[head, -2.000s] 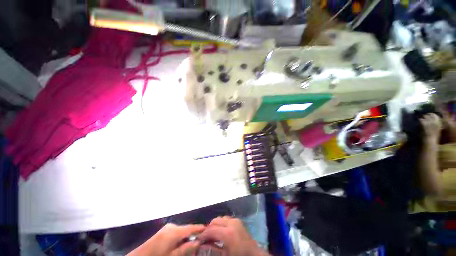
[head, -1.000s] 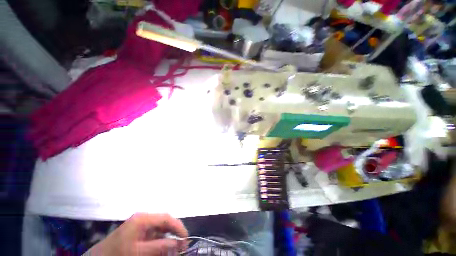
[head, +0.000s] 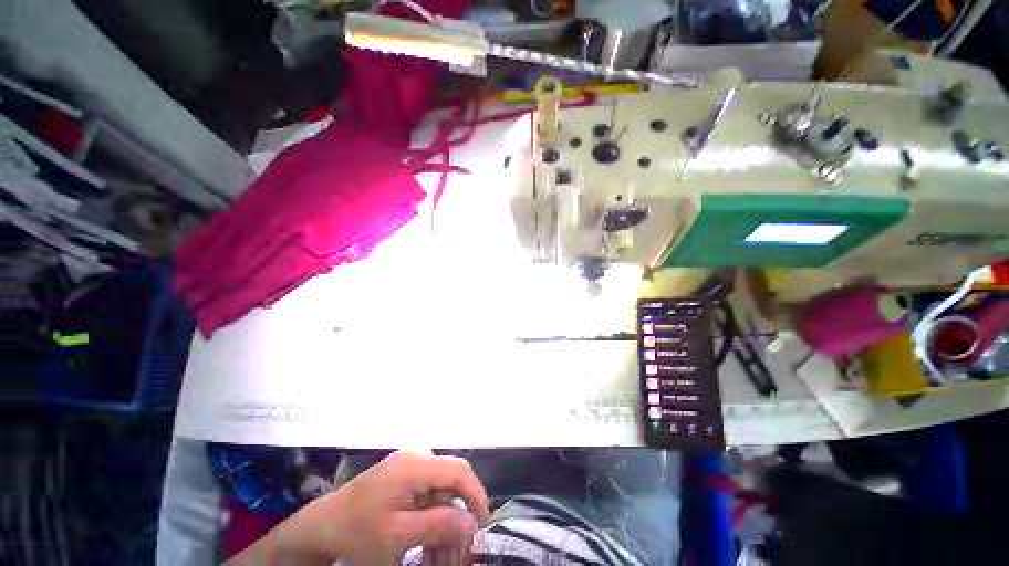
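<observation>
My left hand (head: 404, 511) is at the bottom, in front of the table's front edge and above my lap. Its fingers are curled closed, with a small pale bit of the thin white strand (head: 460, 504) showing between them; the rest is hidden or too blurred to see. My right hand is not in view. A smartphone (head: 680, 370) with a lit list on its screen lies on the white table (head: 465, 387), below the sewing machine head (head: 653, 155) with its green panel (head: 708, 234).
A magenta cloth pile (head: 304, 227) lies on the table's left. A lamp (head: 415, 42) hangs over the back. Black-handled scissors (head: 750, 352) and a thin dark rod (head: 575, 338) lie by the phone. A pink thread cone (head: 850, 321) and an accessory box (head: 952, 404) are at right.
The view has shifted, so the table and machine appear larger and further right. My right hand, seen beside the left two seconds ago, is out of view. The strand's trailing length no longer shows.
</observation>
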